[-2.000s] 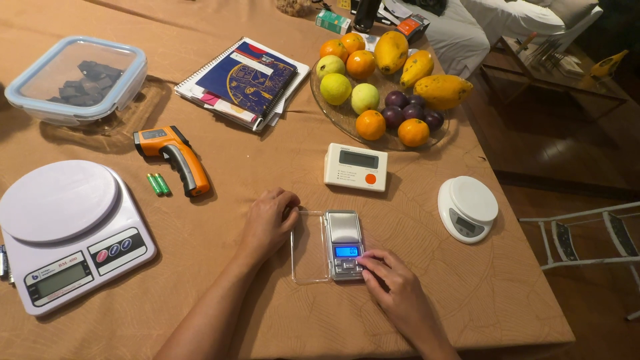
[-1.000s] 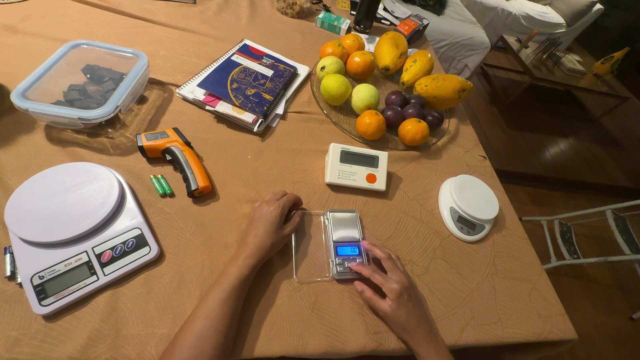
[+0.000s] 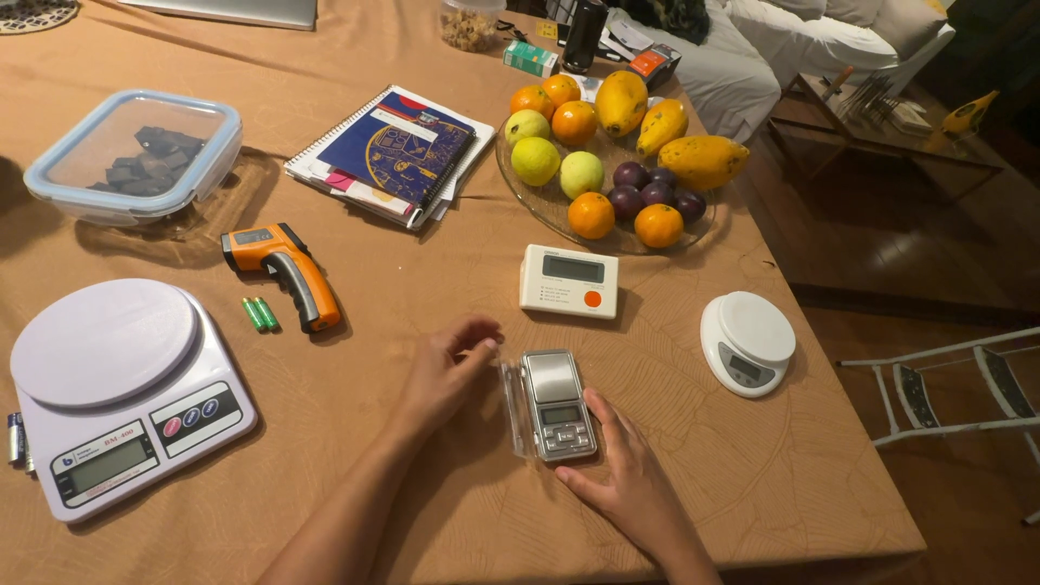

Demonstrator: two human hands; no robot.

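A small silver digital pocket scale (image 3: 559,405) lies near the table's front, its display dark. Its clear plastic lid (image 3: 513,410) is tilted up along the scale's left side. My left hand (image 3: 455,370) is beside the lid's upper end, fingers curled; whether it touches the lid is hard to tell. At the scale's lower right, my right hand (image 3: 613,459) has thumb and fingers apart, fingertips against the scale's edge. Just beyond the scale stands a cream digital device with an orange button (image 3: 569,282). A small round white scale (image 3: 747,344) sits to the right.
Left are a large white kitchen scale (image 3: 106,341), green batteries (image 3: 260,314), an orange infrared thermometer (image 3: 284,268) and a lidded glass container (image 3: 138,158) of dark chunks. Notebooks (image 3: 394,154) and a glass fruit plate (image 3: 520,199) lie farther back. A stepladder (image 3: 959,390) is right of the table edge.
The pocket scale's blue-lit display has gone dark. Its clear lid, earlier laid out flat to the left, is now raised. My right hand has moved from the buttons to the scale's right edge.
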